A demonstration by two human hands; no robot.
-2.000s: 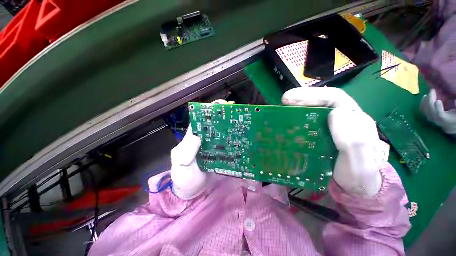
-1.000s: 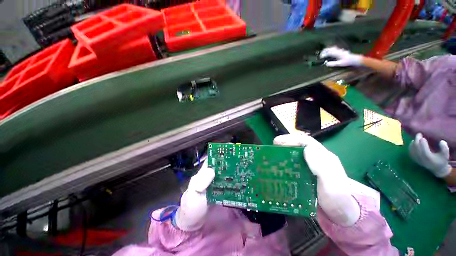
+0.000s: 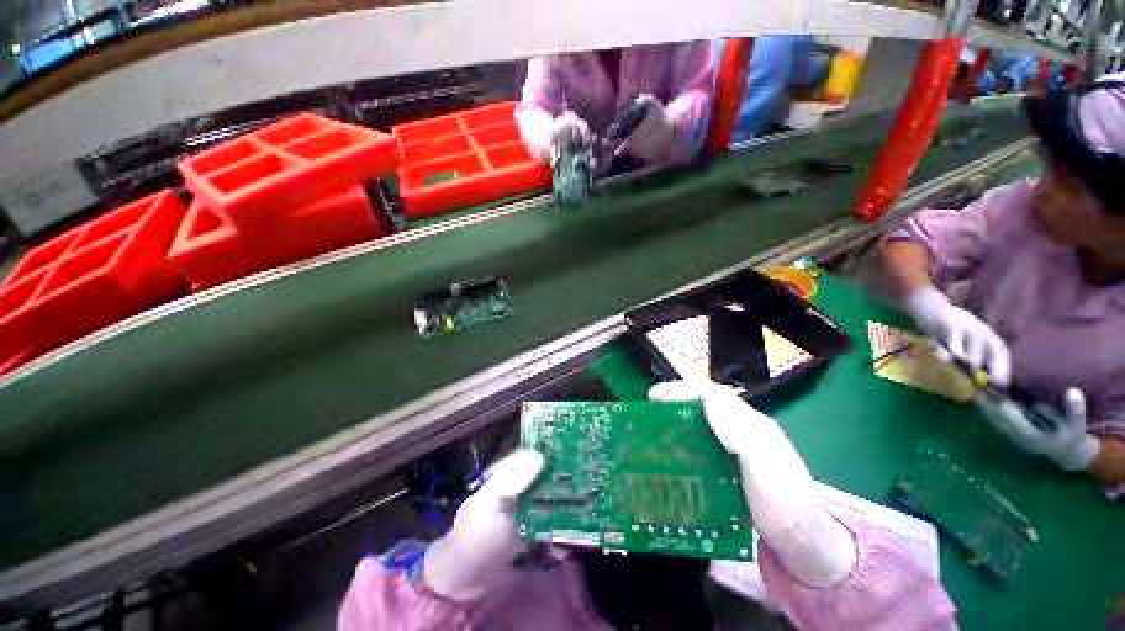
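A green circuit board (image 3: 632, 478) is held up in front of my chest, its flat side with small solder joints and pale pads facing me. My left hand (image 3: 484, 524), in a white glove, grips its left edge, with a blue band at the wrist. My right hand (image 3: 771, 475), also gloved, grips its right edge, with fingers along the top edge. The fingers behind the board are hidden.
Another board (image 3: 463, 308) lies on the green belt (image 3: 309, 358). Red divided trays (image 3: 290, 160) stand across it. A black tray (image 3: 740, 333) with label sheets, a yellow sheet (image 3: 919, 360) and a board (image 3: 968, 512) are on the table. Coworkers' gloved hands work opposite and at right.
The view has tilted up, showing more of the line and coworkers. The held board sits lower in view. The right coworker's hand has come back from the belt and both hands now hold something.
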